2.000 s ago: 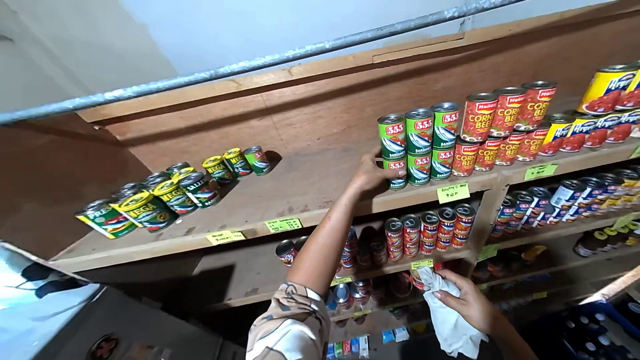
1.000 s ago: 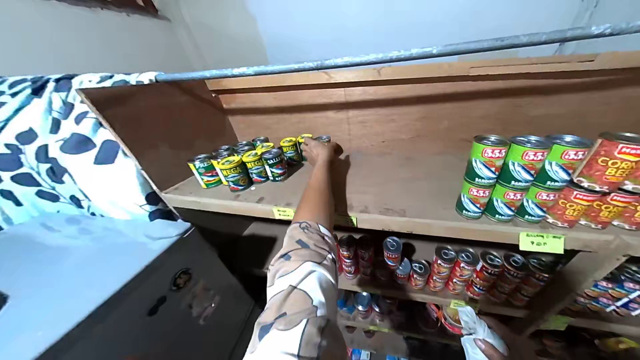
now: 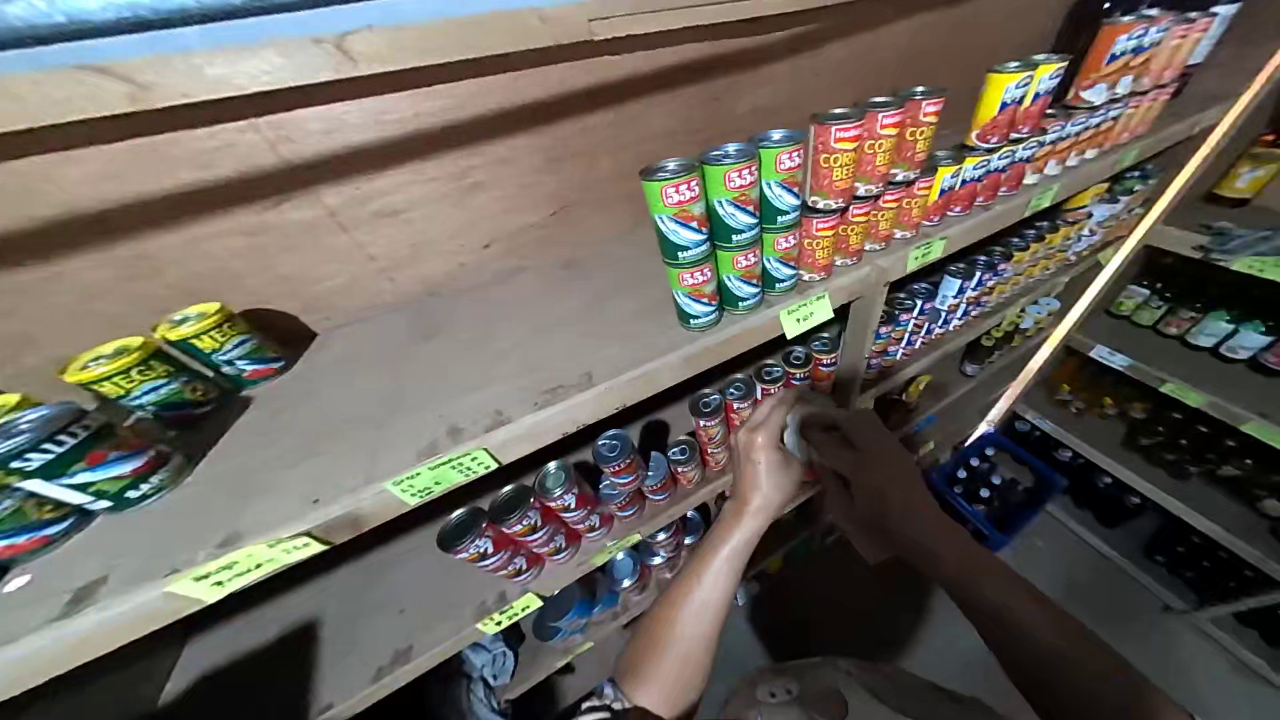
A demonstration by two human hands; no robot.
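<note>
My left hand [image 3: 768, 455] and my right hand [image 3: 855, 470] are close together in front of the second shelf, beside a row of red cans [image 3: 710, 430]. A small part of a white cloth [image 3: 793, 436] shows between them; whether a can is there too cannot be made out. Above, green sardine cans [image 3: 735, 190] stand stacked two high at the left of red corned beef cans [image 3: 835, 160]. Yellow-topped green cans [image 3: 225, 345] and darker green cans [image 3: 95, 455] stand at the left of the top shelf.
Handwritten price tags [image 3: 443, 475] are fixed along the wooden top shelf's front edge [image 3: 560, 425]. Lower shelves hold more cans. A blue crate [image 3: 1000, 490] with bottles stands on the floor at right, near a shelf of bottles [image 3: 1190, 320]. A slanting wooden strip [image 3: 1120, 260] crosses the right side.
My left hand has left the small cans at the left of the top shelf and come down beside my right hand. The view has swung right.
</note>
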